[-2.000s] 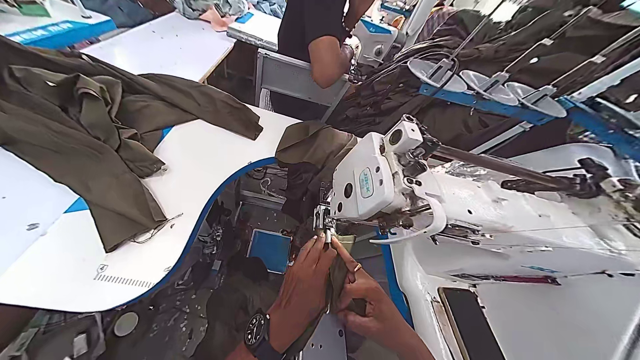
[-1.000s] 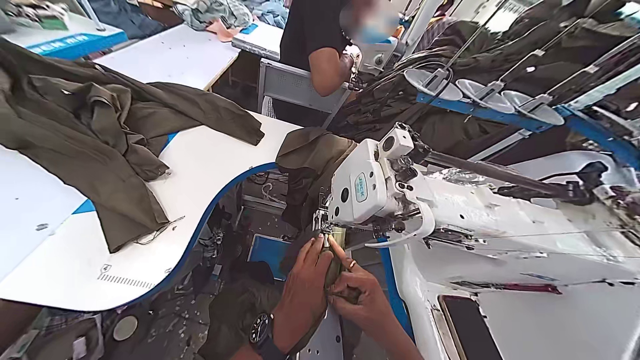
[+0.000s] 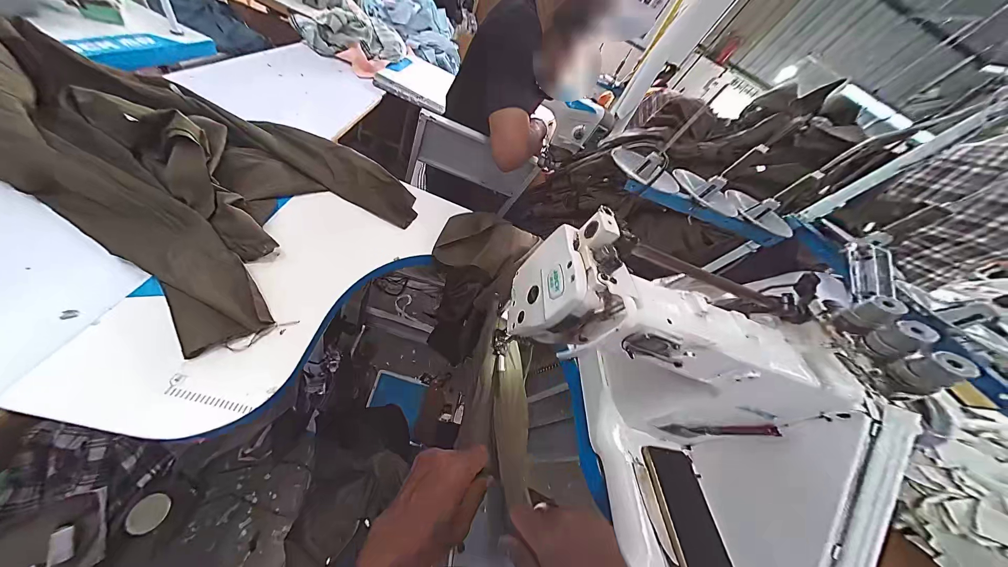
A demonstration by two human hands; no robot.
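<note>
A white industrial sewing machine (image 3: 559,283) stands at the centre right, its needle area at the lower left of its head. Dark olive fabric (image 3: 476,244) lies behind that needle area, and a strip of olive and paler greenish fabric (image 3: 512,417) runs from it down toward me. My left hand (image 3: 433,504) is closed on the left edge of this strip, low in the view. Lower right of it, my right hand (image 3: 563,535) pinches the strip's right edge, partly cut off by the frame. Both hands are slightly blurred.
Olive garments (image 3: 150,197) lie across the white, blue-edged table (image 3: 339,236) at the left. A dark phone-like object (image 3: 685,504) rests on the machine's bed. Behind, a person (image 3: 496,87) sits at another machine. Thread cones (image 3: 929,362) stand at the right.
Both hands have moved from beside the needle area down toward me, and the fabric strip now stretches between them and the machine. The view has tilted up somewhat.
</note>
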